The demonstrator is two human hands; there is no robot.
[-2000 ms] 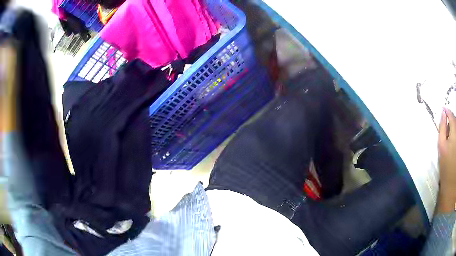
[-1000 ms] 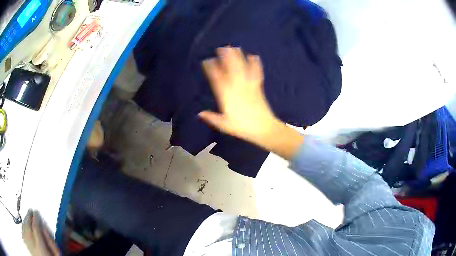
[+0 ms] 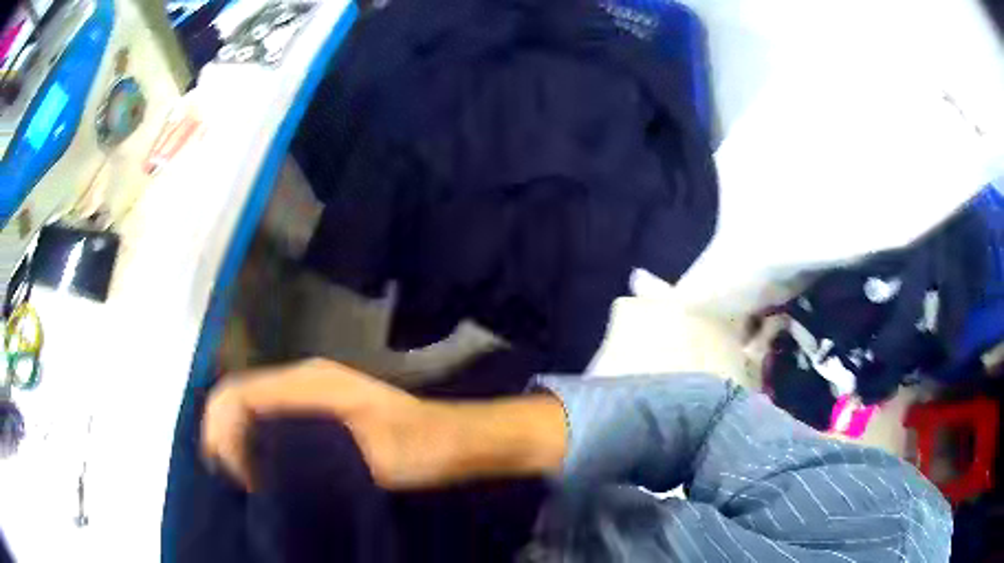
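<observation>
My right hand [image 3: 319,418] is at the lower centre left, motion-blurred, with its fingers curled over dark navy cloth [image 3: 314,489]. The cloth hangs below the hand towards the bottom of the picture. A large heap of navy garments [image 3: 506,143] lies beyond the hand, from the top centre down to the middle, with its lower edge uneven. Part of the cloth near my wrist is hidden by my arm. My left hand is out of the picture.
The white table [image 3: 132,385] with its blue edge curves down the left side. A black smartphone [image 3: 73,262] lies on it, near the machine's blue panel [image 3: 50,116]. White material [image 3: 815,143] is at upper right. Dark cloth pieces [image 3: 881,308] and a red crate-like object [image 3: 952,445] are at right.
My right hand has moved from flat over the navy heap down and left, and has closed on dark cloth. My left hand, at the lower left before, has left the picture.
</observation>
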